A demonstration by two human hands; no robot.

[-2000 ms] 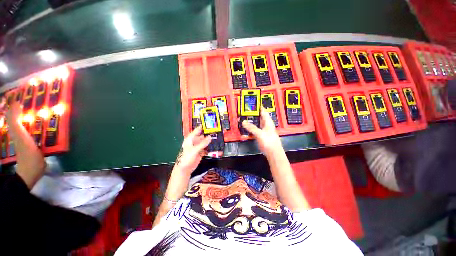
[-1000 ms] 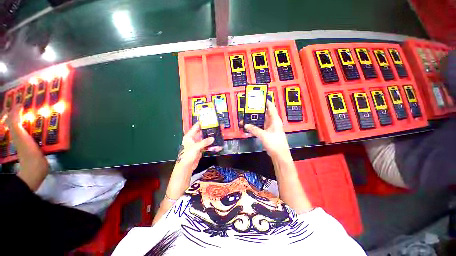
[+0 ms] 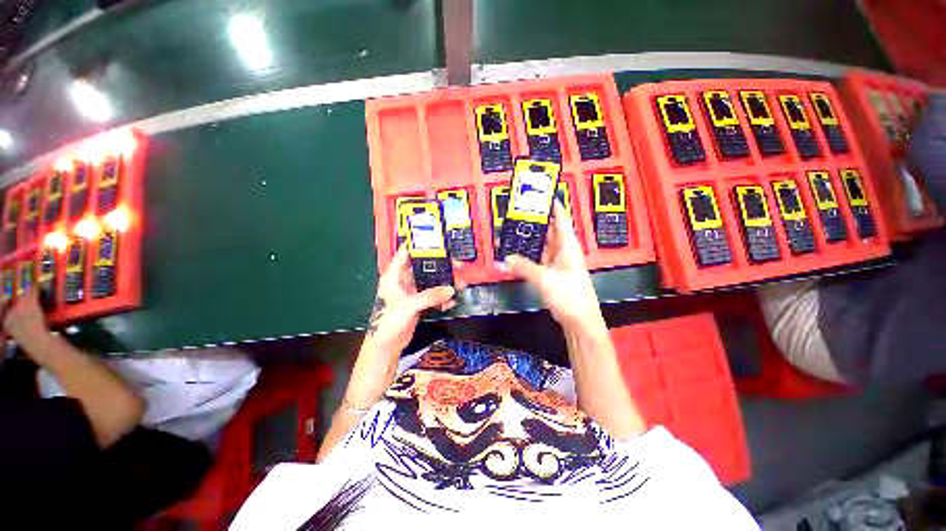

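Observation:
My left hand [image 3: 399,301] holds a black keypad phone [image 3: 426,245] with a yellow frame, its screen lit pale, upright over the tray's near row. My right hand [image 3: 558,272] holds a second keypad phone [image 3: 530,207], tilted to the right, its screen lit white and blue. Both are above the red phone tray [image 3: 373,156]. The tray's two far-left slots are empty. Three phones lie in its far row. Several lie in the near row, partly hidden by the held phones.
A second red tray [image 3: 664,272] of phones stands right; another [image 3: 130,280] stands left under red glare. A red tray of pale parts [image 3: 877,135] is far right. Neighbours' arms [image 3: 78,373] show at both sides. A red stool or spare tray [image 3: 690,389] is below the bench edge.
The left phone has turned more upright and shows its screen clearly. The right phone has risen a little and tilted right; both screens are now lit pale. The left neighbour's arm has moved down.

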